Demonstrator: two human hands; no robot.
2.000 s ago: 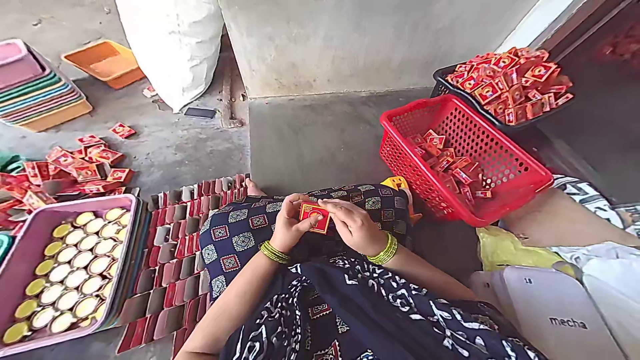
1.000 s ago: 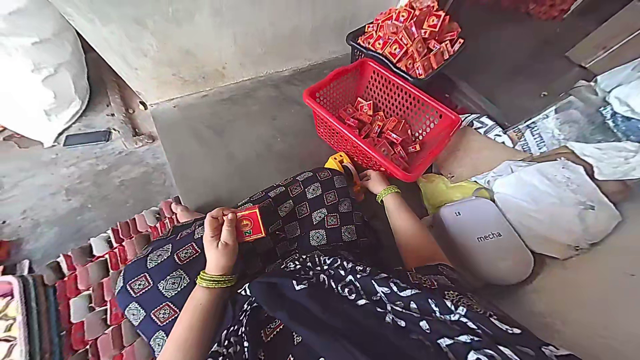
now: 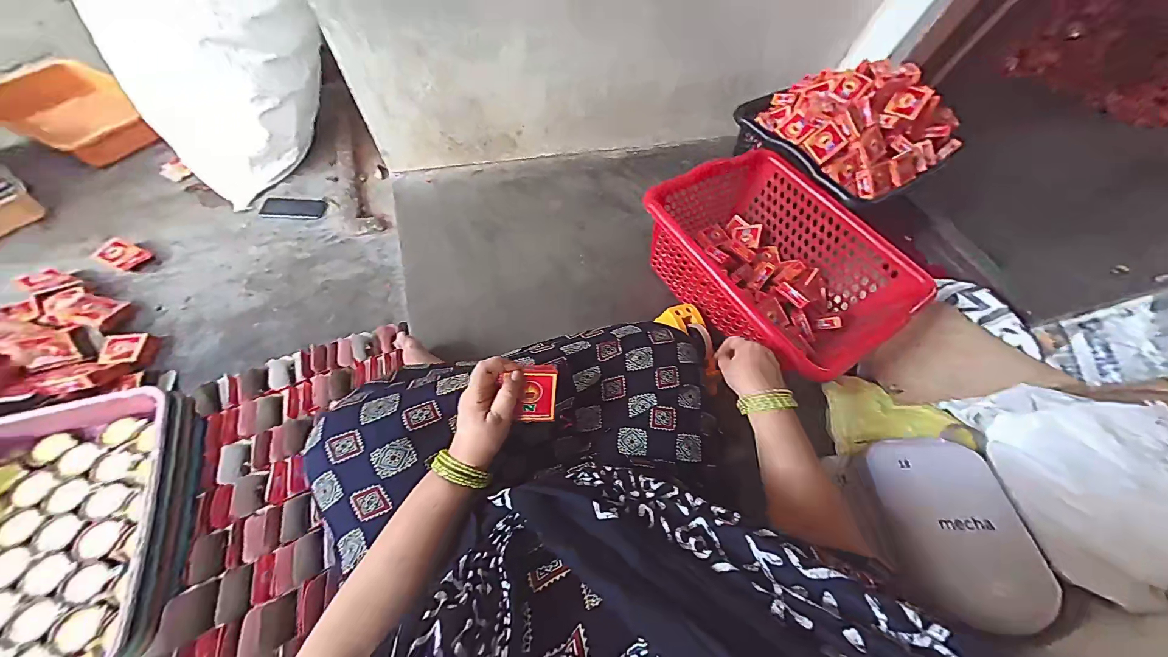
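Note:
My left hand (image 3: 490, 406) holds a small red printed box (image 3: 537, 394) by its left edge, above the lap. To the right, my right hand (image 3: 748, 367) is beside a yellow tape dispenser (image 3: 683, 318), close to the near side of a red perforated plastic basket (image 3: 871, 260); whether its fingers hold anything cannot be told. Small red boxes (image 3: 776, 281) lie loose in that basket. Behind it, a black basket (image 3: 750, 121) is heaped with more red boxes (image 3: 862, 123).
At the left, a pink tray (image 3: 151, 406) holds round pale items beside a pile of red boxes (image 3: 68, 324). An orange tub (image 3: 78, 109), a white sack (image 3: 214, 82) and a phone (image 3: 293, 208) are farther back. A white lidded container (image 3: 958, 538) lies at right.
Two seconds ago both hands were together on the red box. My right hand has since moved away to the yellow dispenser, while my left keeps the box. The view swung right and back.

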